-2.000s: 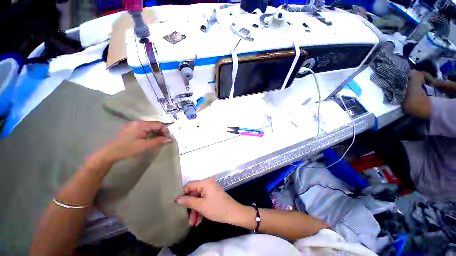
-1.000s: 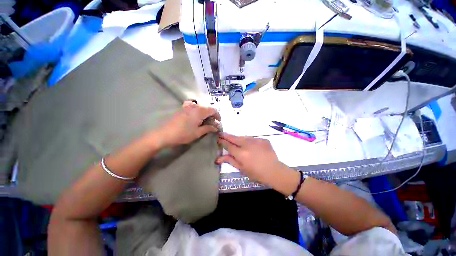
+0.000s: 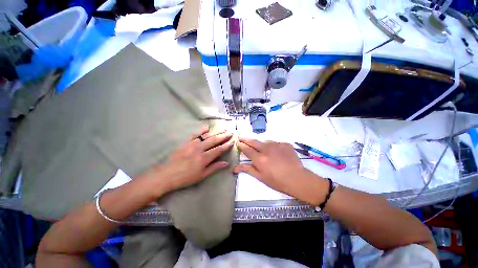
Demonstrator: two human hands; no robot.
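A large olive-khaki cloth panel (image 3: 105, 125) lies left of the needle, its lower end hanging over the table's front edge. The white sewing machine (image 3: 314, 31) stands behind, its needle area (image 3: 237, 112) lit. My left hand (image 3: 202, 157) lies flat on the cloth, fingers apart, just in front of the presser foot. My right hand (image 3: 272, 165) is at the cloth's right edge, fingertips touching it near my left fingertips; whether it pinches the edge is unclear. Blue and pink thread snips (image 3: 322, 156) lie right of my right hand.
A smartphone (image 3: 388, 91) is strapped to the machine with white tape. White slips (image 3: 370, 157) and a white cable lie at the right. A printed ruler (image 3: 272, 212) runs along the table's front edge. A white tub (image 3: 60, 31) and cardboard (image 3: 187, 20) are at the back left.
The view has shifted toward the needle area. My left hand has flattened onto the cloth. My right hand has moved from the lower cloth edge up beside the needle. The cloth's edge now lies along the needle line.
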